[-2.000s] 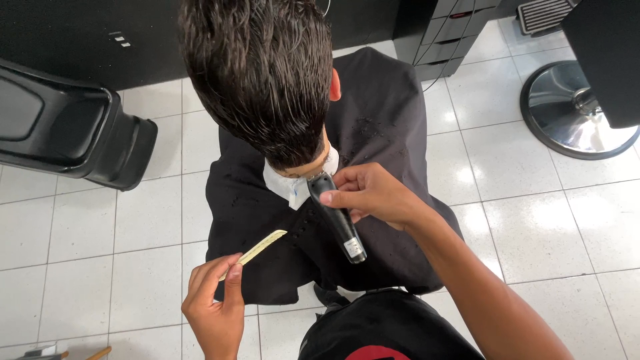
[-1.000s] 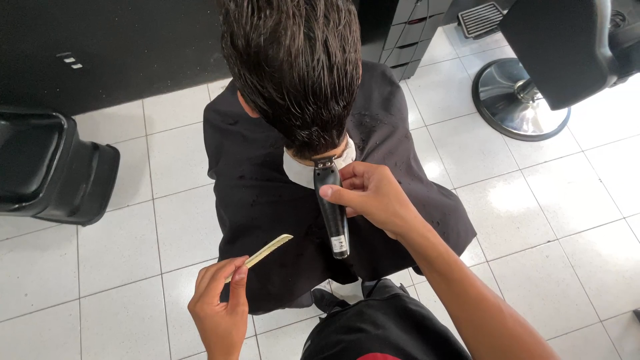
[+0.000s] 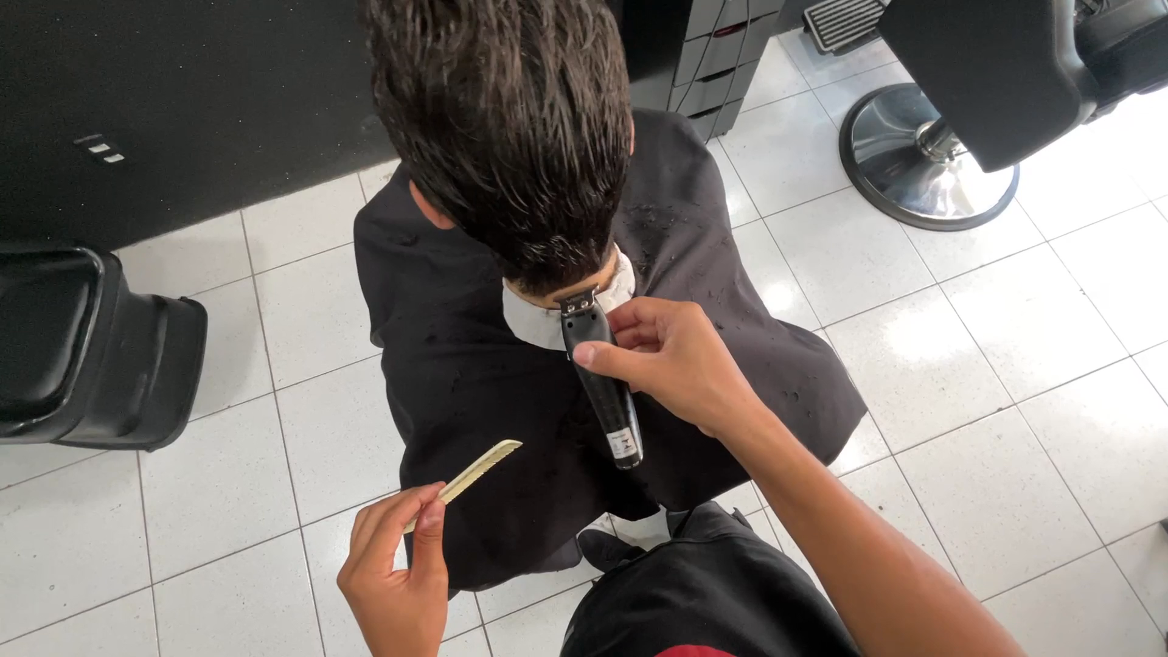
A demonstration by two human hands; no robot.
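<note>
My right hand (image 3: 671,360) holds a black cordless hair trimmer (image 3: 602,388) between thumb and fingers. Its metal blade (image 3: 578,301) is at the nape hairline of a seated person with dark hair (image 3: 511,119). A white neck strip (image 3: 534,321) wraps that person's neck, above a black barber cape (image 3: 511,392) with hair clippings on it. Pinched in my left hand (image 3: 397,566) is a pale yellow comb (image 3: 479,470), held over the lower left of the cape and apart from the head; the comb's near end is hidden by my fingers.
A black padded seat or basin unit (image 3: 100,365) stands at left beside the dark wall (image 3: 182,100). At upper right are a barber chair's round chrome base (image 3: 926,164) and its metal footrest (image 3: 839,20). A drawer cabinet (image 3: 716,64) is beyond the person. White tiles (image 3: 967,338) cover the floor.
Since two seconds ago, the seated person's head has turned or tilted, so the left ear now shows. The trimmer stays in my right hand at the nape, and the comb in my left. The view has shifted.
</note>
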